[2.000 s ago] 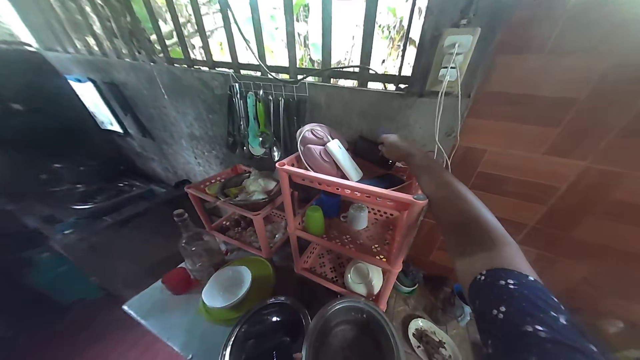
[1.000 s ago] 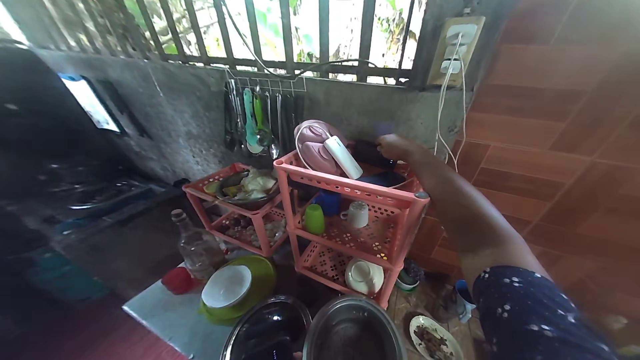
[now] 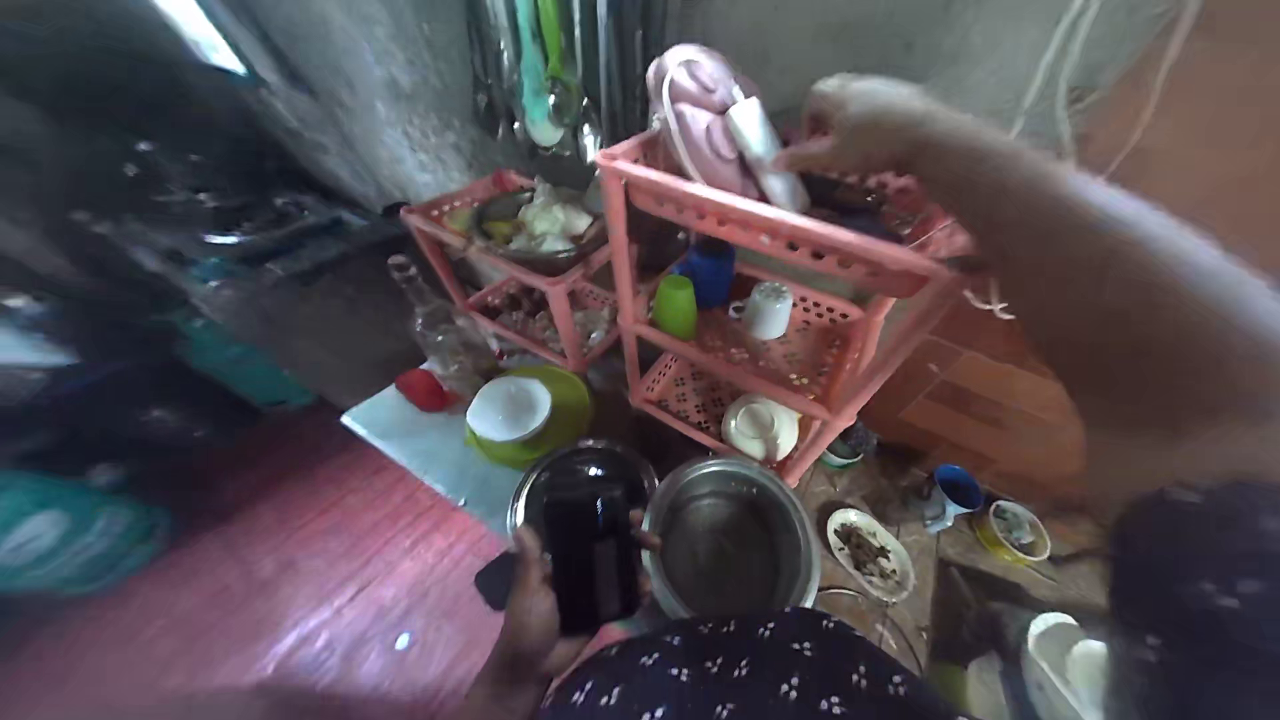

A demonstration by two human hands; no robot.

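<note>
My left hand (image 3: 540,610) holds a dark smartphone (image 3: 590,560) over a shiny dark round pan (image 3: 540,490), beside a metal pot (image 3: 730,540). My right hand (image 3: 850,130), blurred, reaches over the top shelf of a pink plastic rack (image 3: 740,225), thumb apart from the bent fingers, with nothing visible in it. The thumb is close to a white cylindrical thing (image 3: 765,150); whether they touch is unclear. That thing leans on a pink rounded plastic item (image 3: 700,120). A green cup (image 3: 675,308), a blue cup (image 3: 710,270) and a white mug (image 3: 768,310) are on the middle shelf.
A lower pink rack (image 3: 430,225) with a bowl of food (image 3: 550,225) stands left. A glass bottle (image 3: 440,330), a red item (image 3: 422,390) and a white bowl (image 3: 508,408) on a green plate (image 3: 570,410) are nearer. An oval dish (image 3: 870,555) and blue cup (image 3: 957,488) lie right.
The view has tilted down. My left hand and the phone now show. My right hand has moved left over the top shelf, closer to the white cylindrical thing.
</note>
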